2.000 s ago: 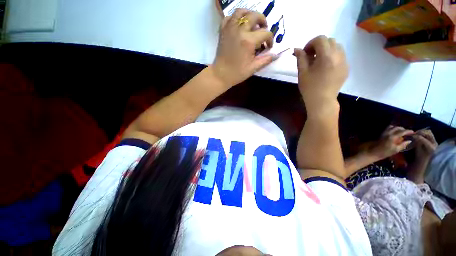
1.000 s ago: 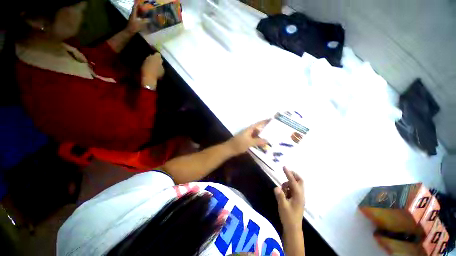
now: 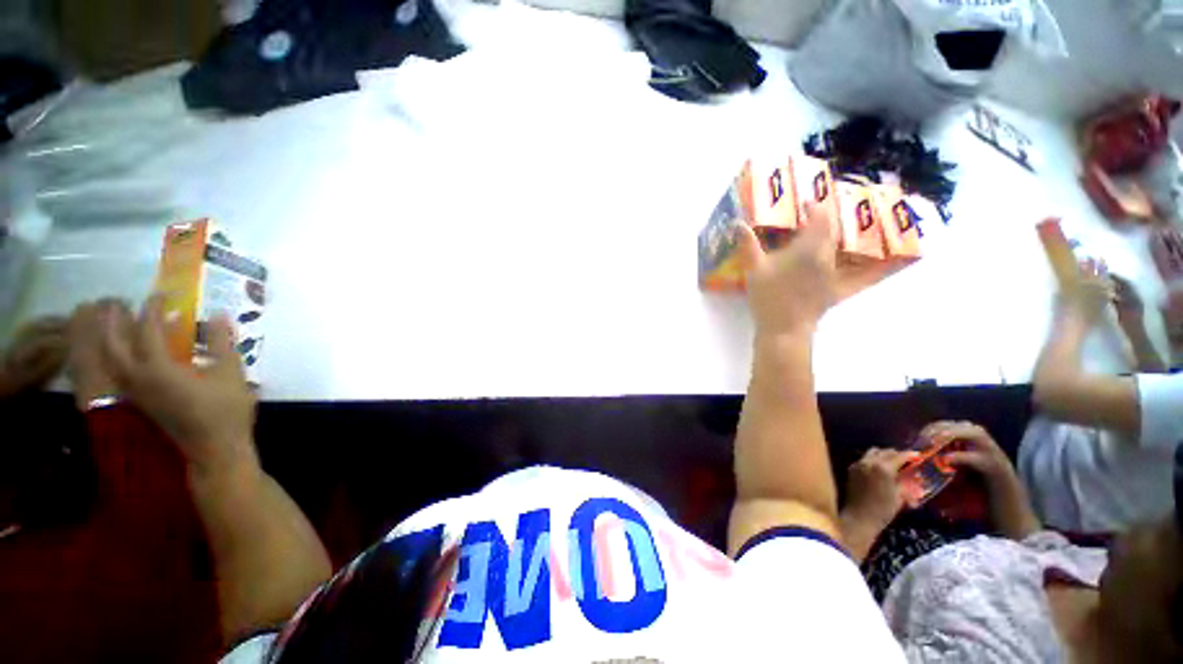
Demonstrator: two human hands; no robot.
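A carton (image 3: 234, 296) with an orange side and a white printed face stands upright at the left of the white tabletop. My left hand (image 3: 182, 376) is at its near side, fingers against it; another person's hand is close beside it. A row of several orange-ended cartons (image 3: 859, 223) with black slots stands at the right. My right hand (image 3: 794, 266) is on the left end of this row, thumb and fingers around the nearest carton, whose dark face shows on the left.
A tangled black heap (image 3: 889, 158) lies behind the row. Black bags (image 3: 324, 49) and clear plastic (image 3: 97, 169) lie toward the back and left. At right, a neighbour's hands hold an orange piece (image 3: 926, 472); another person's arm rests at the table edge.
The view has swung back to face the table. The white-faced carton has moved from in front of me to the far left. My right hand has moved to the row of cartons.
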